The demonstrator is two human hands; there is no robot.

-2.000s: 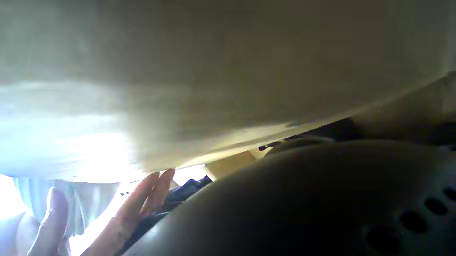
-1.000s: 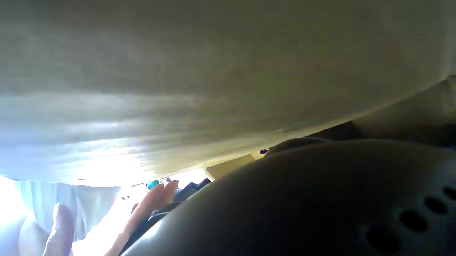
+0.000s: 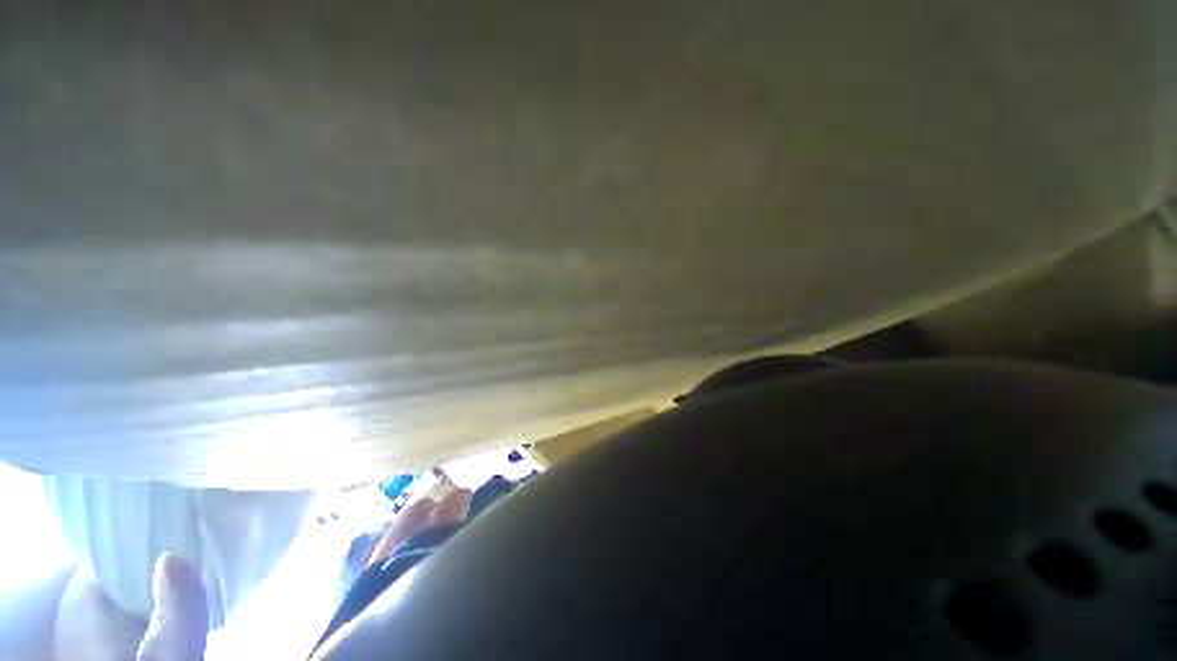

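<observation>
A dark, rounded shell [image 3: 736,517] fills the lower right, with a row of round dark holes near the right edge. It looks like part of a headset. Bare fingertips [image 3: 178,604] show at the lower left, cut off by the bottom edge. More fingers [image 3: 429,520] show beyond the shell's left edge, mostly hidden. I cannot tell whether these belong to one hand or two, or which hand is which. No grip on the shell is visible.
A pale grey-beige surface [image 3: 581,194] with soft folds, perhaps a smock, fills the upper frame close up. Whitish hanging cloth [image 3: 129,536] is at the lower left, beside strong glare. A small tan panel [image 3: 594,437] and dark cloth-like folds [image 3: 387,572] show in the gap.
The fingers near the middle have sunk lower and are more hidden behind the shell. The left fingertips have moved down and slightly right. The pale surface has shifted slightly and shows more folds.
</observation>
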